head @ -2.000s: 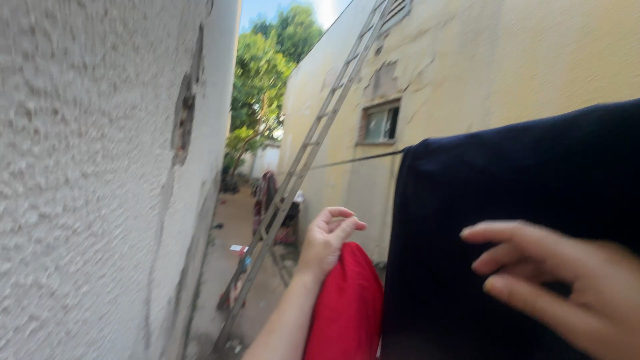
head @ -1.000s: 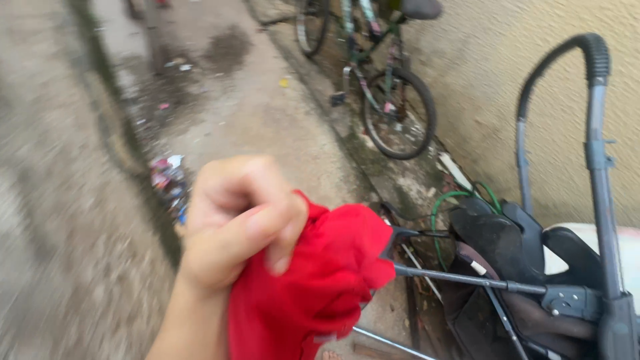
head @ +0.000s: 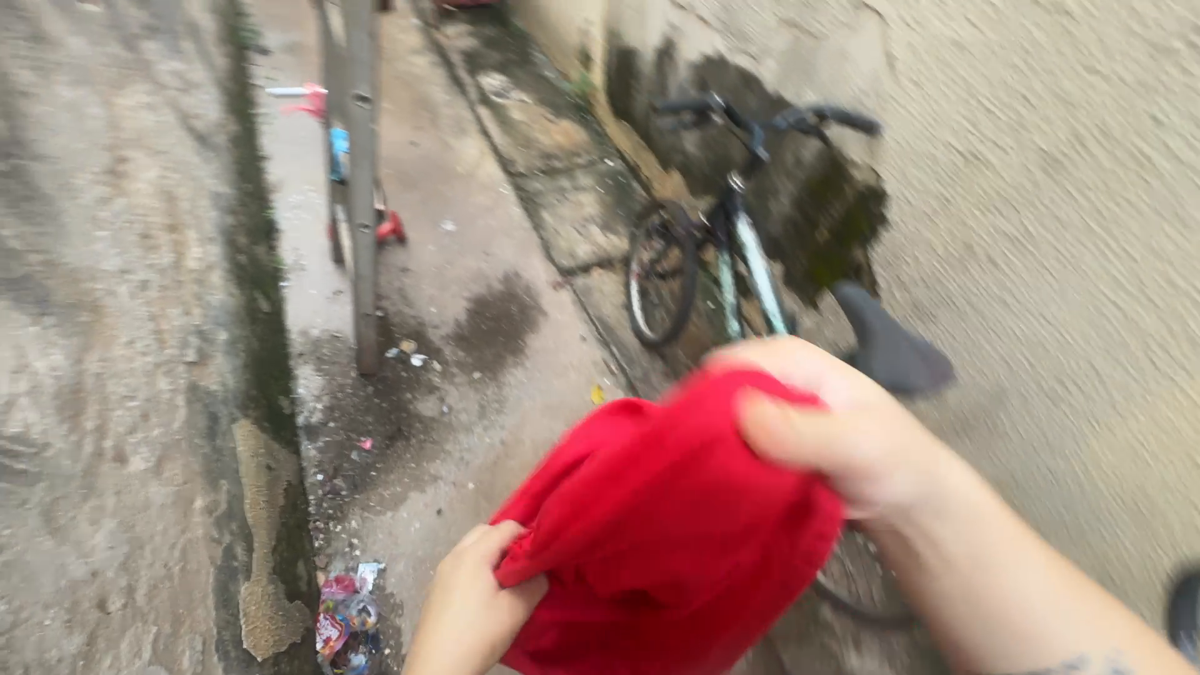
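Observation:
A red cloth (head: 675,525), bunched and slightly blurred, is stretched between my two hands at the lower middle of the head view. My left hand (head: 483,591) grips its lower left edge. My right hand (head: 811,422) pinches its upper right part, the thumb lying over the fabric. Folds hide some of the fingers of both hands. Whether the cloth is a garment I cannot tell.
A bicycle (head: 759,272) leans near the rough wall (head: 1050,281) on the right, partly behind my right hand. Ladder legs (head: 364,206) stand on the concrete path (head: 450,169). Litter (head: 347,614) lies along the left wall (head: 122,375).
Two seconds ago my right hand was apart from the red cloth, beside a dark hanging cloth; now it grips the red cloth too. The view has tilted down to the path.

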